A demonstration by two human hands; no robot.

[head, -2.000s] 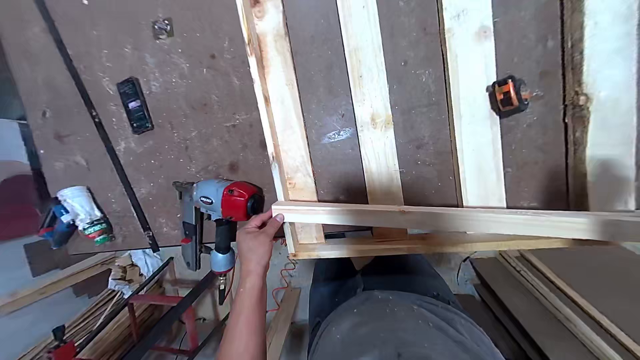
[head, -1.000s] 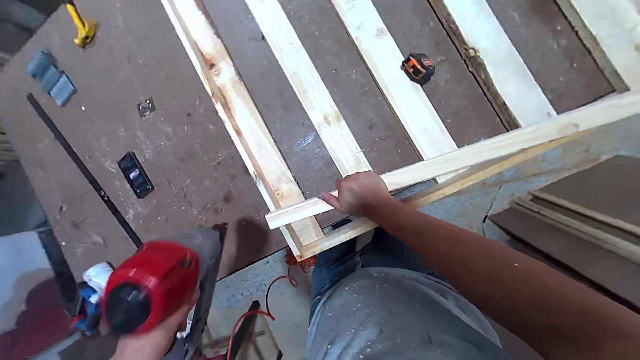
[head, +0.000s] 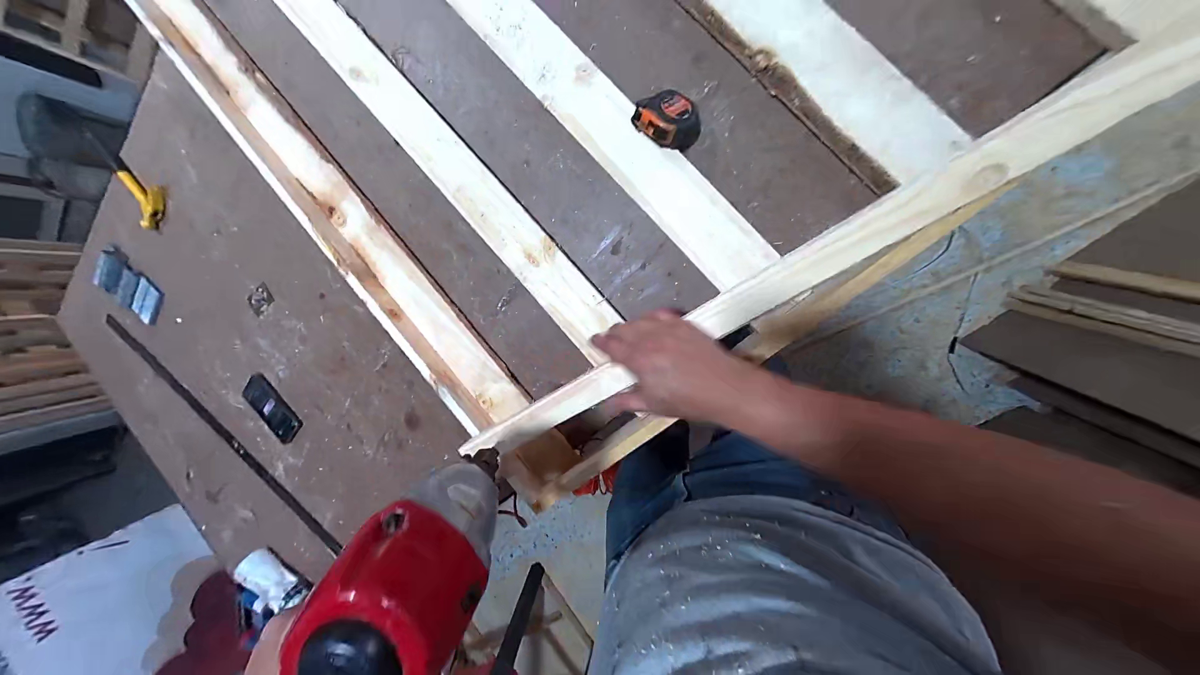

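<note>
A red and grey pneumatic nail gun (head: 403, 572) is at the lower left, its nose by the left end of a long pale wooden board (head: 844, 244). My left hand (head: 270, 645), mostly hidden behind the gun's body, holds it. My right hand (head: 675, 366) grips the board a short way from that end, fingers over its top edge and thumb on the near side. The board runs up to the right above the near rail (head: 623, 441) of a wooden frame. Several pale slats (head: 525, 239) run away from it, the leftmost one beside a side rail (head: 281, 202).
An orange and black tape measure (head: 667, 119) rests at a slat. On the brown worktop (head: 347, 412) lie a phone (head: 272, 408), a dark metal bar (head: 220, 431), grey-blue strips (head: 128, 286) and a yellow-handled tool (head: 142, 199). Sheets and strips of wood (head: 1116, 319) are stacked at right.
My left hand has let go of the board's end and taken up the nail gun. My right hand has come onto the board. The gun's nose has moved to the board's end. The view has turned.
</note>
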